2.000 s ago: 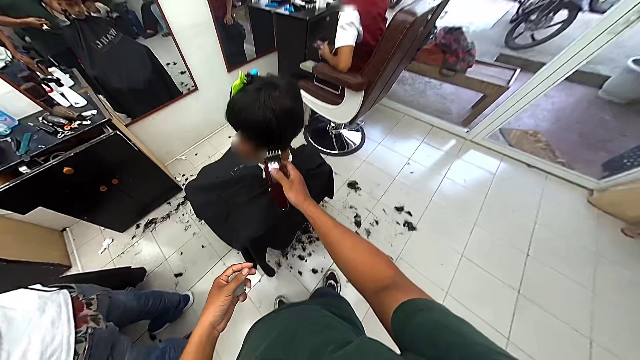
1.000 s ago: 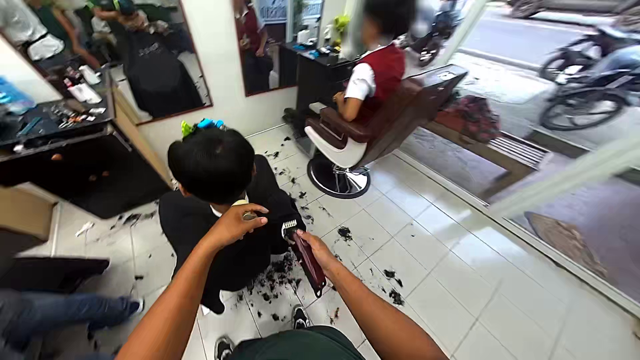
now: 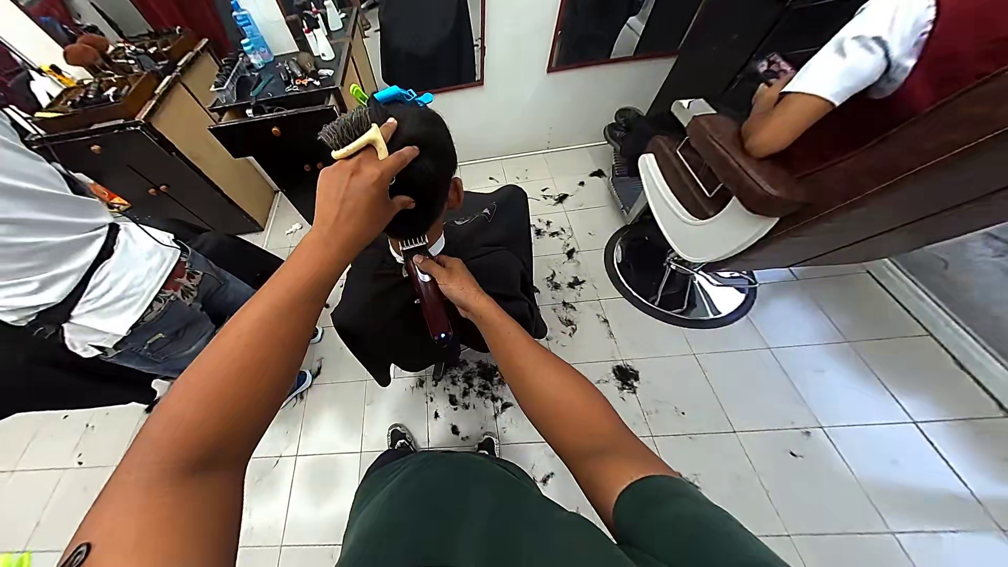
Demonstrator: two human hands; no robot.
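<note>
A seated person's dark-haired head (image 3: 425,150) is in front of me, seen from behind, with blue (image 3: 403,96) and green hair clips (image 3: 359,94) on top. My left hand (image 3: 358,189) holds a brush with a cream handle (image 3: 362,143) and grey bristles, its fingers resting on the hair. In my right hand (image 3: 449,279) is a dark red hair clipper (image 3: 431,303) with a comb guard, upright at the nape, by a white neck strip. A black cape (image 3: 496,260) covers the person's body. The face is hidden.
Right of the cape stands a brown barber chair (image 3: 732,169) with a round chrome base, a person in it. At left, another person in a white shirt (image 3: 55,244) stands near cabinets (image 3: 177,134) holding tools and bottles. Cut hair (image 3: 472,386) lies on the tiled floor.
My left hand has moved up onto the head, and the brush now shows in it. My right hand has brought the clipper to the nape from right of the head. The view has shifted.
</note>
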